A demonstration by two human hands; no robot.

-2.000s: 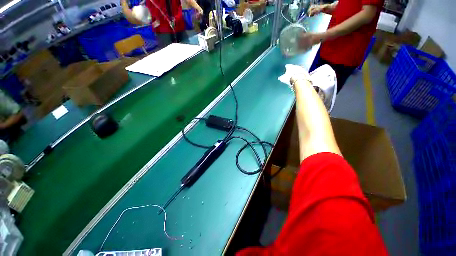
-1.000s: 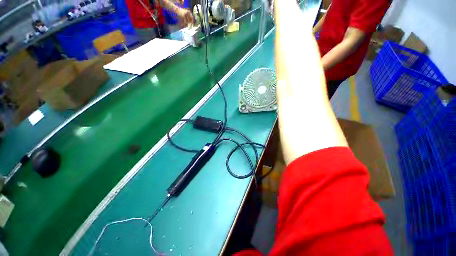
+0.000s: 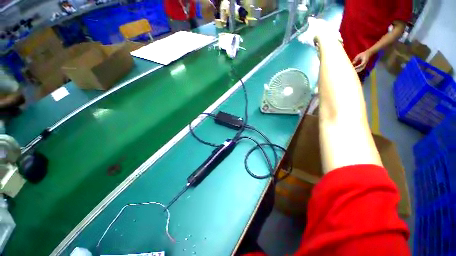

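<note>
My right arm reaches far forward along the bench, and my right hand point(image 3: 320, 36) in a white glove is small and blurred at its far end. I cannot tell whether it holds anything. My left hand is not in view. A pale greenish fan point(image 3: 287, 91) with a round grille stands on the bench beside my forearm. A black electric screwdriver point(image 3: 212, 163) lies on the bench, bit towards the lower left. A thin white wire point(image 3: 131, 204) curves near its tip. A white housing point(image 3: 132, 254) is cut off by the bottom edge.
A black adapter point(image 3: 229, 120) and coiled cable lie behind the screwdriver. The green conveyor point(image 3: 150, 117) runs along the left, with a white unit point(image 3: 230, 45) farther up. An open carton point(image 3: 306, 145) stands beside the bench. Another person in red point(image 3: 375, 30) stands beyond my arm; blue crates point(image 3: 425, 95) are right.
The fan now stands on the bench, where it was not two seconds ago. My right hand has moved farther up the bench. The camera view has shifted.
</note>
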